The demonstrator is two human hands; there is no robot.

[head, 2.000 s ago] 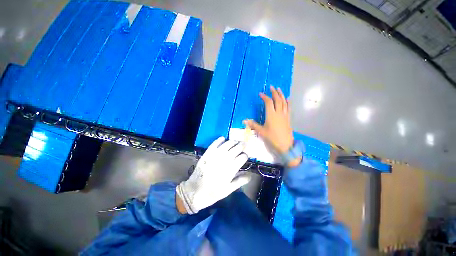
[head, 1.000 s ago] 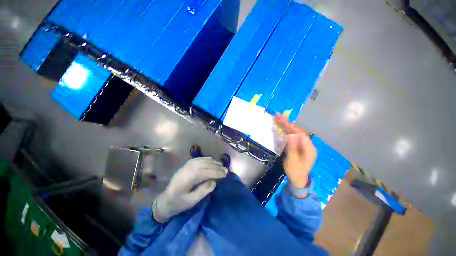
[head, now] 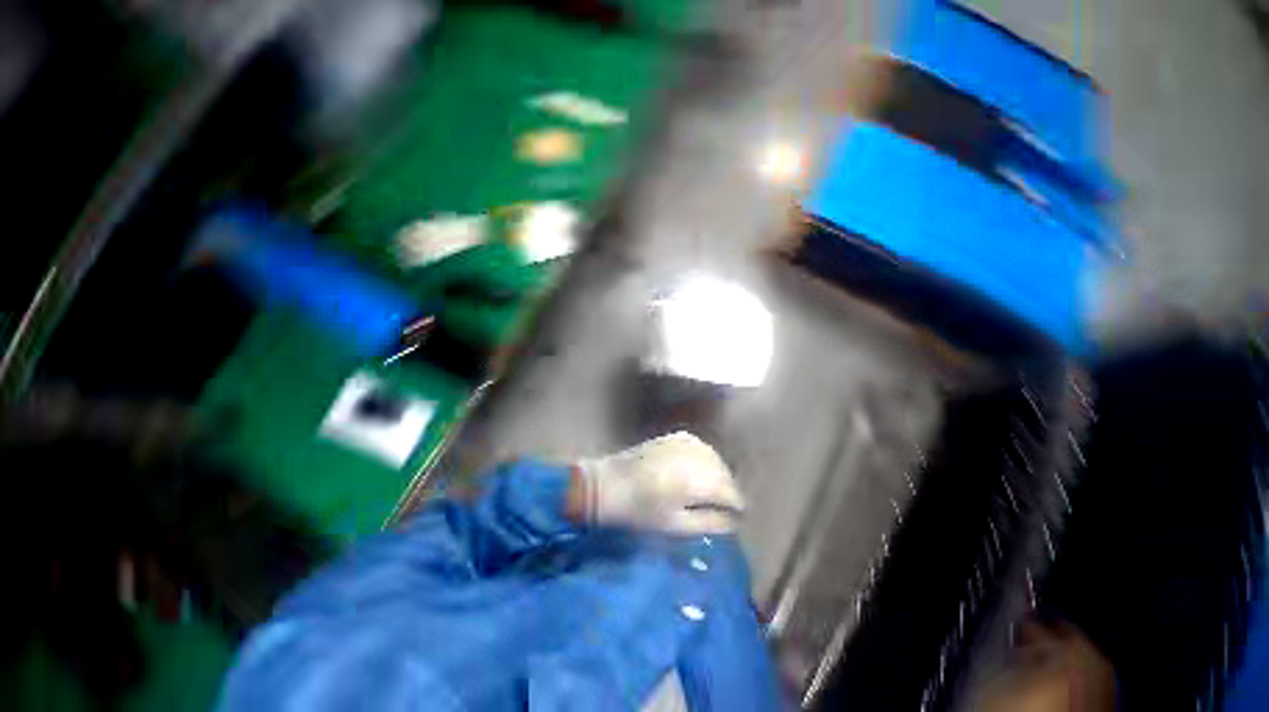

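Note:
The view is badly blurred. My left hand (head: 661,487), in a white glove, is curled in front of my blue coat; whether it holds anything cannot be told. My right hand (head: 1051,675) is a blurred, bare shape cut off by the bottom edge at the right; its fingers are not clear. On the green bench (head: 272,452) at the left lie white slips (head: 443,239), another white piece (head: 547,231) with a yellow rim beside it, and a tan square (head: 550,145).
A blue block (head: 313,285) lies over the bench. A dark mouse-like object (head: 379,403) rests on white paper (head: 397,442). Blue packs (head: 946,230) stand at the upper right. A bright white patch (head: 717,331) is above my left hand, over the grey floor (head: 585,334).
The view has swung left to the green bench. The blue pack with the taped white sheet has left the picture. My right hand is away from that sheet, now at the lower edge.

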